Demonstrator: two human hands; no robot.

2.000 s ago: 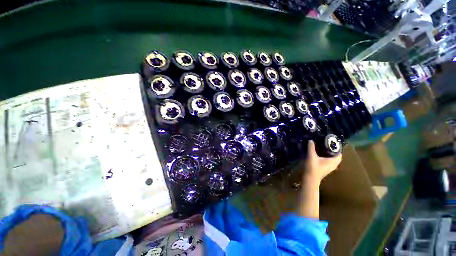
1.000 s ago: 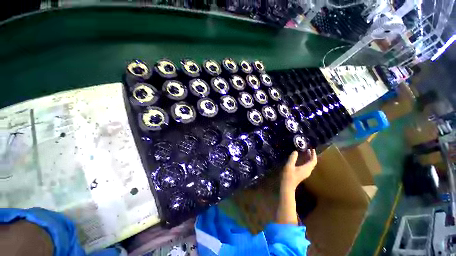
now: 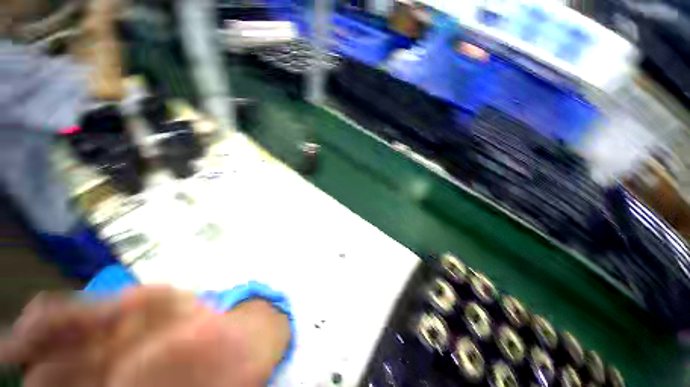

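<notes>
The black tray (image 3: 393, 349) is at the lower right, cut off by the frame's bottom edge. Rows of black cylindrical units (image 3: 477, 319) with pale rings stand in its upper part. Dark, shiny empty pockets show at its left side. My left hand (image 3: 144, 340) is large and blurred at the lower left, left of the tray, with a blue cuff round the wrist; whether it holds anything cannot be told. My right hand is out of the picture.
White sheets (image 3: 280, 242) cover the worktop left of the tray. Several dark objects (image 3: 113, 143) stand at its far left end beside a person's grey sleeve (image 3: 38, 128). The green conveyor (image 3: 363, 189) carries a small dark unit (image 3: 309, 155). Black stacked trays (image 3: 522, 174) lie beyond.
The view has swung left, so the tray has shifted to the lower right. My left hand has come into view. My right hand, earlier at a unit by the tray's near edge, has gone out of view.
</notes>
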